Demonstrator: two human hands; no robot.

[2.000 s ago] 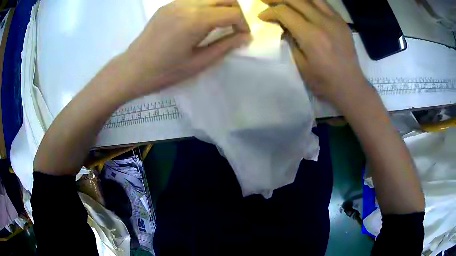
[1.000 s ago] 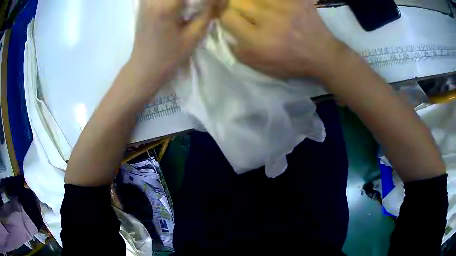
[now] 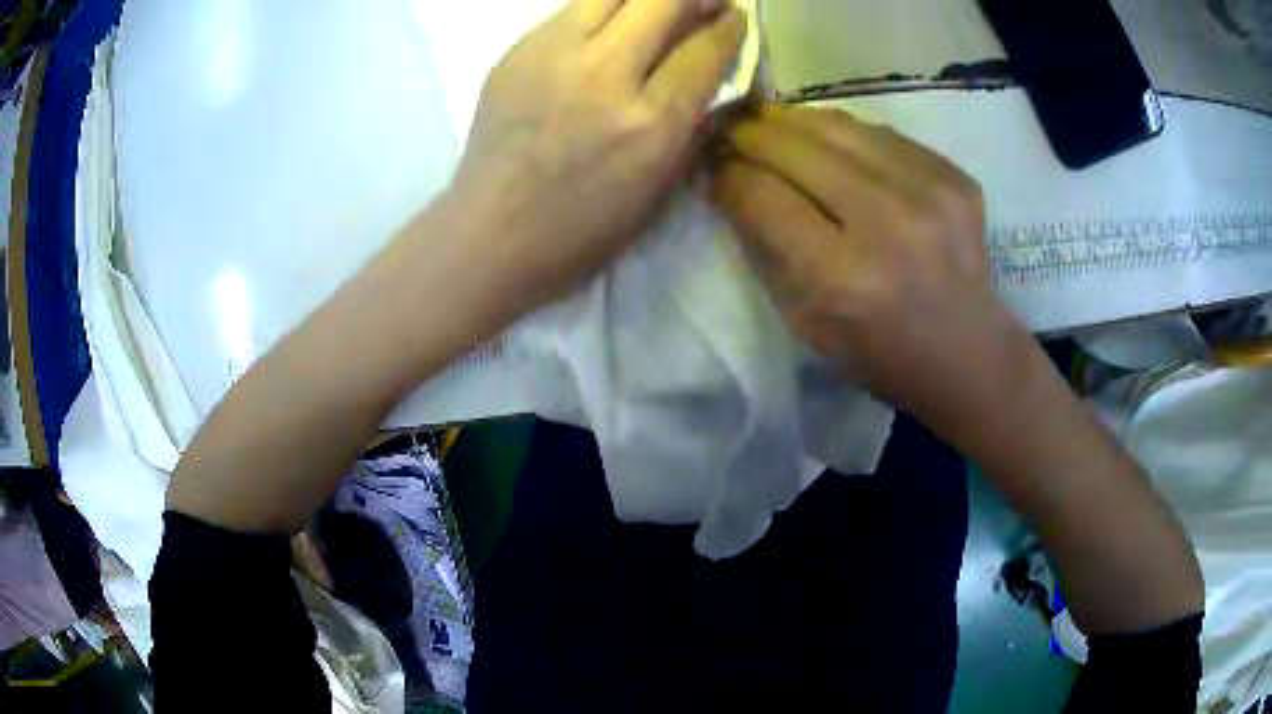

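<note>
A thin white garment panel (image 3: 684, 377) hangs from both hands over the front edge of the white table (image 3: 307, 154) and down over the dark-clothed lap. My left hand (image 3: 600, 140) is closed on the panel's upper part near the top of the view. My right hand (image 3: 865, 237) pinches the cloth just right of and below the left fingertips. A small lit strip of cloth shows between the fingers. The fingertips partly cover the pinched edge, and the needle area is not visible.
A black smartphone (image 3: 1074, 84) lies at the upper right. A printed ruler (image 3: 1130, 246) runs along the table's front. White cloth (image 3: 119, 460) hangs at the left table edge. A white heap (image 3: 1207, 460) lies at the right, below the table. The floor is green.
Both hands have moved down from the top edge of the view. The right hand has turned and sits lower. The panel's hanging folds have shifted, and the phone shows more fully than one second ago.
</note>
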